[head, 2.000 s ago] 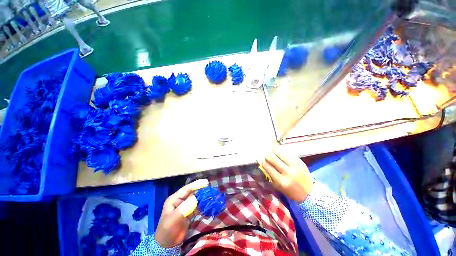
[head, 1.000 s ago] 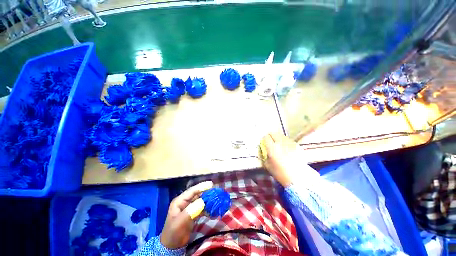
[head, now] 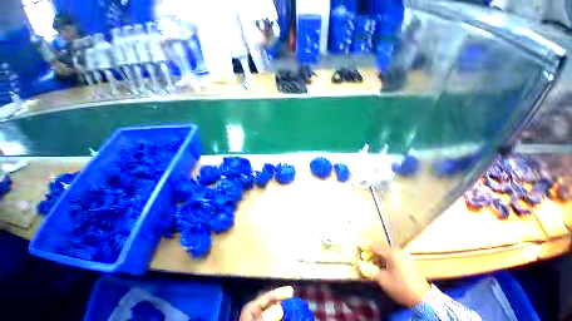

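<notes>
My left hand [head: 268, 306], with yellow finger cots, is at the bottom edge and partly cut off. It holds a spiky blue hair piece [head: 296, 309] between its fingers. My right hand [head: 387, 269] is over the front edge of the tan bench [head: 276, 251], right of the small glue dish [head: 334, 241]. Its fingertips have yellow cots and are bent together; whether they hold something is too blurred to tell. Loose blue hair pieces [head: 207, 210] are piled beside the blue bin [head: 145, 216], which is full of them.
White glue bottles [head: 371, 170] stand at the bench's back. The clear-sided warming box [head: 483, 135] with purplish parts [head: 511, 182] is at right. Blue trays [head: 210, 301] are below the bench. Behind are the green conveyor [head: 282, 122], pale figure bodies [head: 128, 59] and a person [head: 66, 47] at far left.
The view has tilted up, showing the far bench. My left hand and its blue piece are now cut off at the bottom. My right hand has moved onto the bench near the dish since the earliest frame.
</notes>
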